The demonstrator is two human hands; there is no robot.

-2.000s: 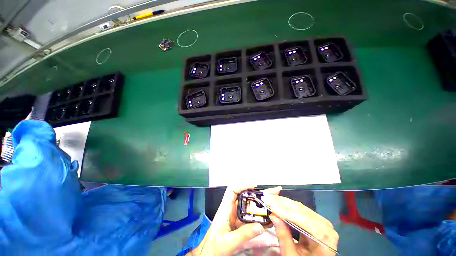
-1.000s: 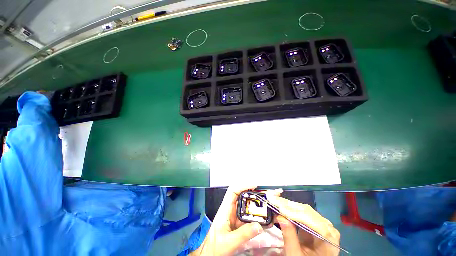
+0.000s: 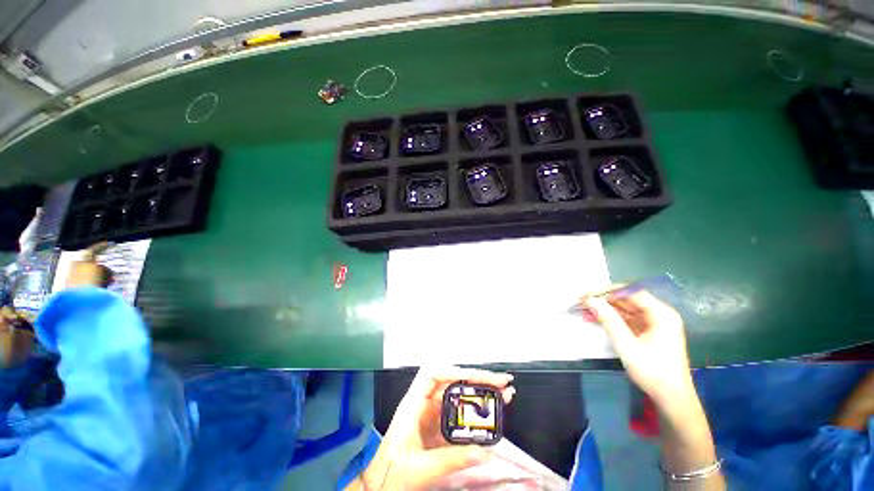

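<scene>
A black square housing (image 3: 471,414) with a gold-yellow and whitish inside faces up near the bench's front edge. My left hand (image 3: 426,436) holds it by its sides, below the white paper sheet (image 3: 489,297). My right hand (image 3: 647,336) is apart from the housing, over the right edge of the paper. Its fingers pinch the thin tweezers (image 3: 623,290), which look blurred; their tip points left over the paper. A black foam tray (image 3: 498,228) behind the paper holds dark housings in its square pockets.
A small red-and-white label (image 3: 340,275) lies left of the paper. A small loose part (image 3: 332,91) lies near the back. A second foam tray (image 3: 139,230) is at left, another (image 3: 834,144) at right. A neighbour in a blue smock (image 3: 105,384) works at left; another blue sleeve shows at lower right.
My right hand has moved the tweezers away from the housing, up and right over the paper. The left hand still holds the housing, slightly lower. The neighbour's arm at left has moved.
</scene>
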